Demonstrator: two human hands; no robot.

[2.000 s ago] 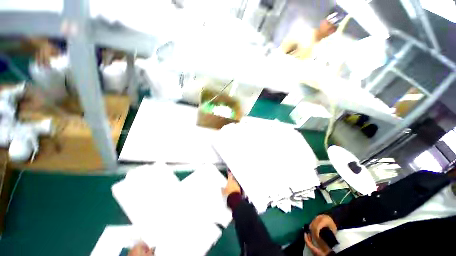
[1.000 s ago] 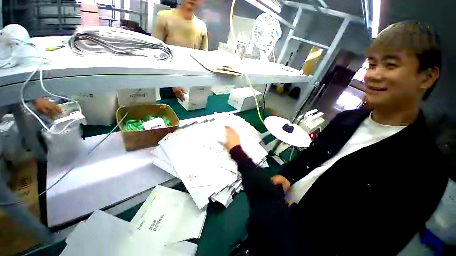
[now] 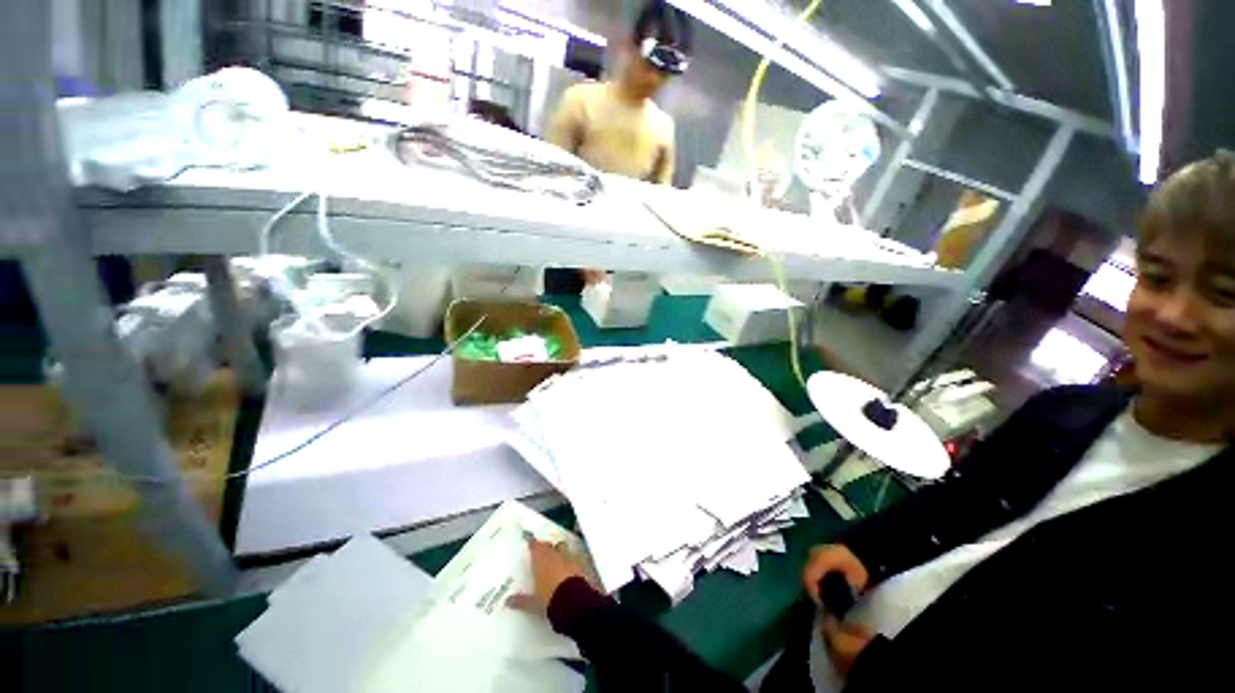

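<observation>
My right hand [image 3: 547, 571], in a dark sleeve with a maroon cuff, rests on a flat white printed piece [image 3: 467, 596] at the lower middle. Its fingers are spread and it grips nothing that I can see. Other white pieces [image 3: 332, 609] lie fanned at the lower left. The main stack [image 3: 664, 447], an uneven heap of white pieces, stands just beyond and right of my hand. My left hand is out of the picture. No label shows clearly.
A brown carton [image 3: 490, 378] with green contents stands behind, by a wide white board [image 3: 393, 467]. A metal shelf [image 3: 542, 228] crosses above the bench. A round white disc [image 3: 867, 431] is at right. A person [image 3: 1070, 487] stands close at right; another is beyond the shelf.
My right hand has moved off the main stack, down and left onto the nearer printed piece. The view has swung; my left hand, partly seen at the bottom two seconds ago, is gone.
</observation>
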